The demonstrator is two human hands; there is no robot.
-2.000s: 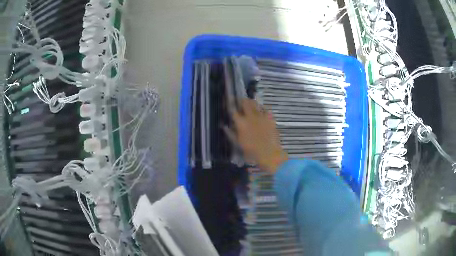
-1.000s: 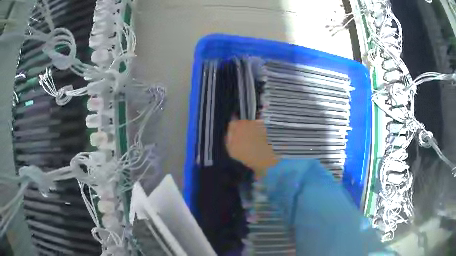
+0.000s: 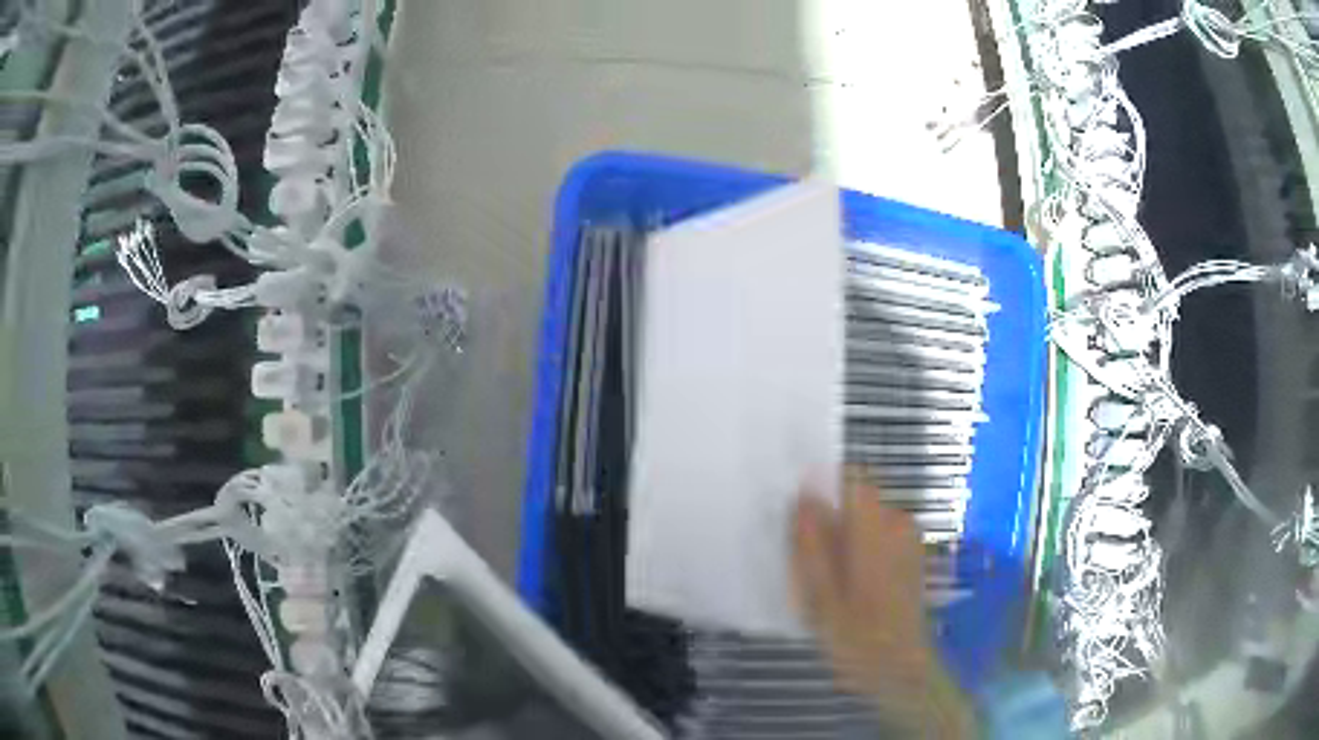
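A blue crate (image 3: pixel 543 419) holds thin pale tablets on edge (image 3: pixel 911 390), stacked in a row on its right side. A few more stand upright at its left (image 3: pixel 590 376), beside a black gap. My right hand (image 3: pixel 868 578), blurred, grips the lower right edge of a blank white slab (image 3: pixel 738 405), probably a tablet's back, tilted over the crate's middle. At the lower left, a white-framed tablet with a dark face (image 3: pixel 535 651) slants beside the crate, cut off by the bottom edge. My left hand is not in view.
Racks flank the crate closely. The left rack carries white plugs (image 3: pixel 297 376), looped white cables (image 3: pixel 195 181) and rows of dark slabs (image 3: pixel 152 383). The right rack has a line of plugs and tangled cables (image 3: pixel 1121 419). Pale floor (image 3: pixel 608 87) lies beyond the crate.
My right hand was down among the upright tablets; it now holds a white slab face-on above them. The lower-left tablet has turned to show its dark face. The view has shifted slightly.
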